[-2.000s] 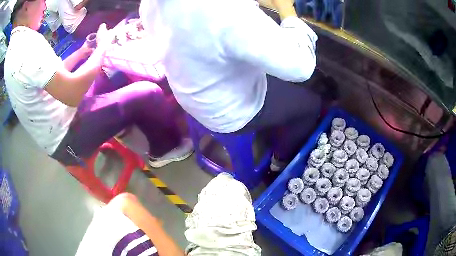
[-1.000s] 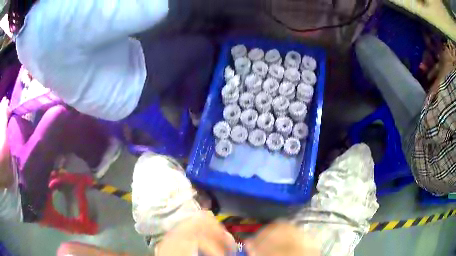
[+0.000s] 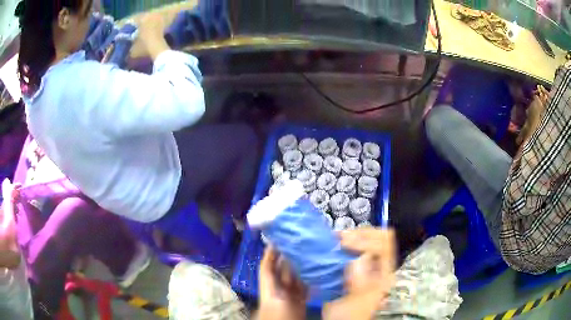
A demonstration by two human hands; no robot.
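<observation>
A blue cylindrical piece with a pale, fluffy end is held up over the front part of the blue crate. My left hand grips its lower left side. My right hand is on its right side, somewhat blurred, with fingers around the lower end. Pale scalloped ring pieces stand in rows in the crate. The piece and my hands hide the crate's front part and the front rows.
The crate lies between my knees. A person in a light blue shirt sits at the left on a blue stool; a person in a checked shirt sits at the right. A dark cable hangs below the bench edge.
The view has tilted up, so the crate sits lower. My hands have risen from the bottom edge over the crate's front, now plainly holding the blue piece with the pale end.
</observation>
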